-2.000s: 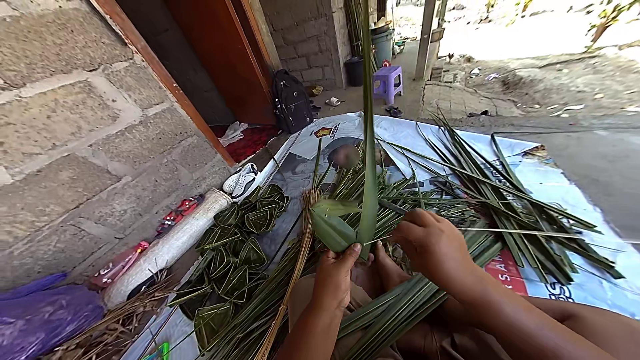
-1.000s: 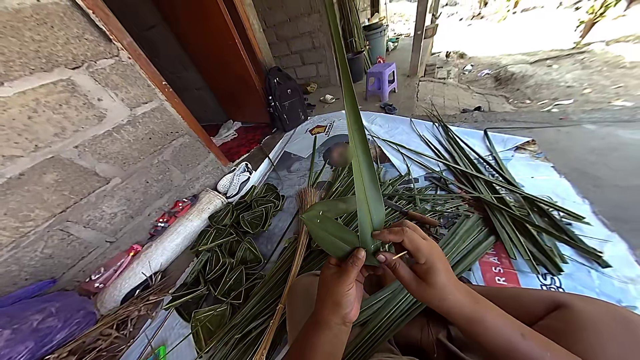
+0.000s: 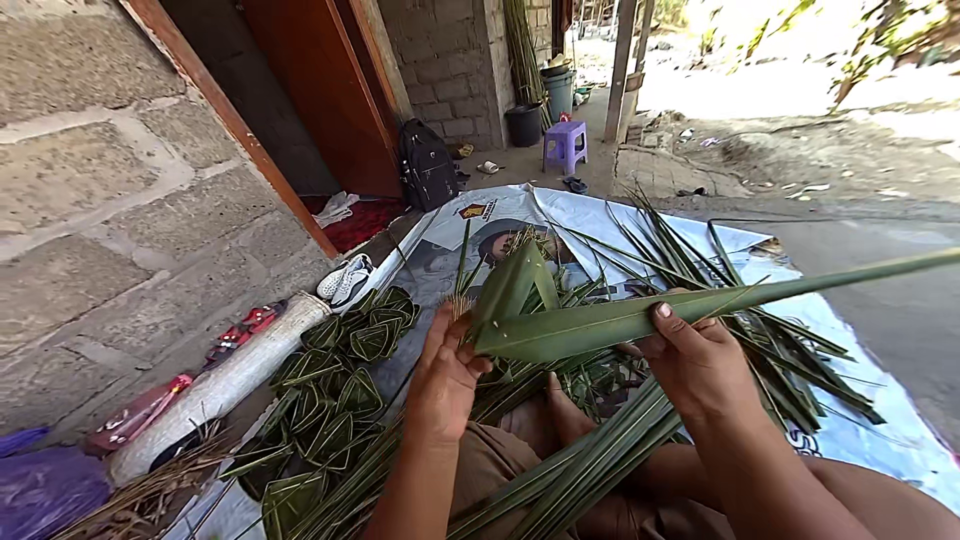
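Observation:
A long green palm leaf strip (image 3: pixel 570 330) is folded at its left end, with its free length running out to the right. My right hand (image 3: pixel 694 352) grips this strip between thumb and fingers, partway along. At the folded end, my left hand (image 3: pixel 448 360) touches or holds the leaf from behind; its fingertips are partly hidden. A bundle of leaf strips (image 3: pixel 600 465) lies across my lap. Several folded triangular leaf pieces (image 3: pixel 330 405) are heaped left of my left hand. Loose leaf strips (image 3: pixel 750 322) spread over the printed sheet beyond my right hand.
The printed plastic sheet (image 3: pixel 847 307) covers the ground. Along the block wall (image 3: pixel 135 217) at left lie a pale roll (image 3: pixel 217 390), shoes (image 3: pixel 345 281) and a purple plastic bag (image 3: pixel 52 491). A black backpack (image 3: pixel 427 165) and a purple stool (image 3: pixel 565 145) stand farther back.
The leaf's free length has swung from upright to pointing right. My right hand has moved away from the fold along the strip, and my left hand has moved left.

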